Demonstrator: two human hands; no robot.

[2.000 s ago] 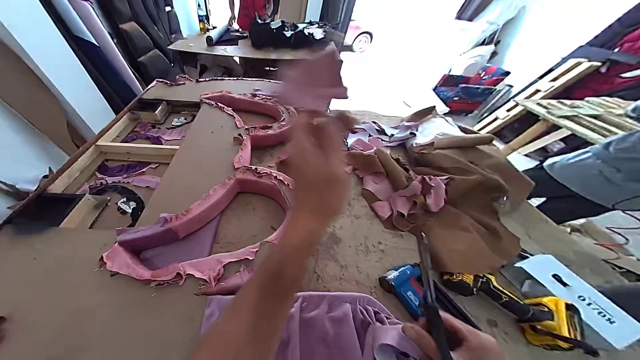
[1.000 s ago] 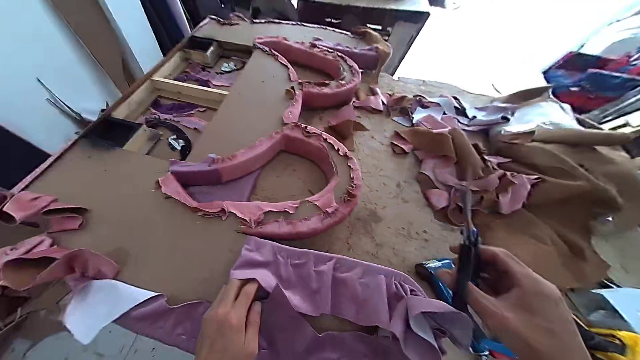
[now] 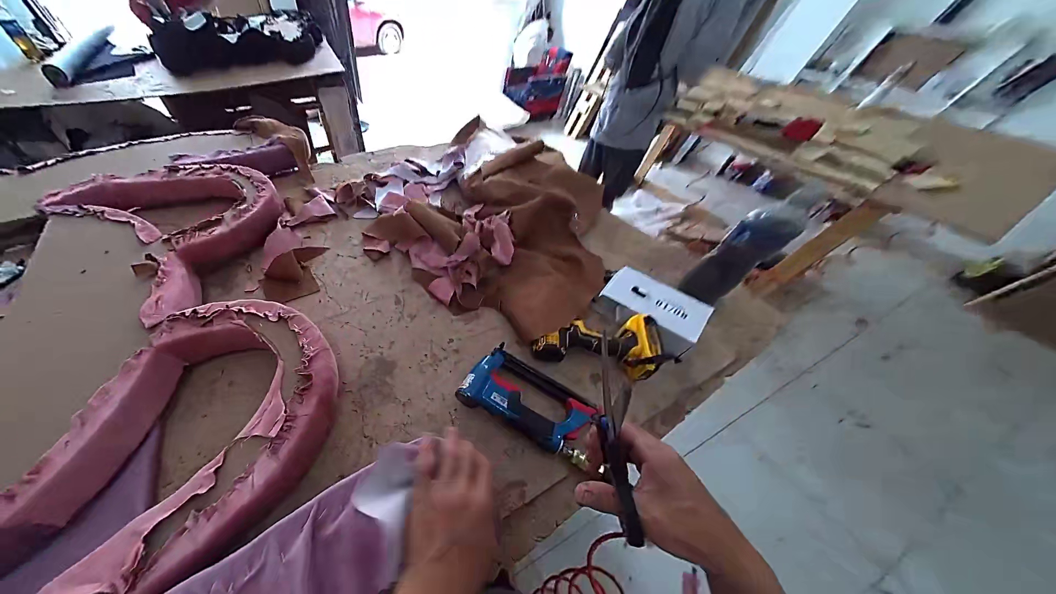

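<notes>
My right hand (image 3: 660, 495) holds black-handled scissors (image 3: 615, 450), blades pointing up and slightly parted, near the table's front right edge. My left hand (image 3: 450, 511), blurred, lies on the end of a mauve velvet fabric piece (image 3: 322, 528) whose pale underside is folded up beside the fingers; whether the fingers grip it cannot be told. A curved frame covered in pink fabric (image 3: 318, 412), with ragged edges, rests on the board to the left. Just beyond my hands lies a blue pneumatic stapler (image 3: 520, 404) with a brass fitting.
A yellow and black cordless power tool (image 3: 639, 346) and a white box (image 3: 660, 309) lie past the stapler. Pink scraps (image 3: 462, 256) and brown fabric (image 3: 544, 280) are heaped on the table. A red coiled hose (image 3: 590, 569) hangs at the front edge. A person (image 3: 631, 99) stands beyond.
The view has swung right. My left hand was at the mauve fabric's left part a second ago and is now at its right end. The scissors remain in my right hand.
</notes>
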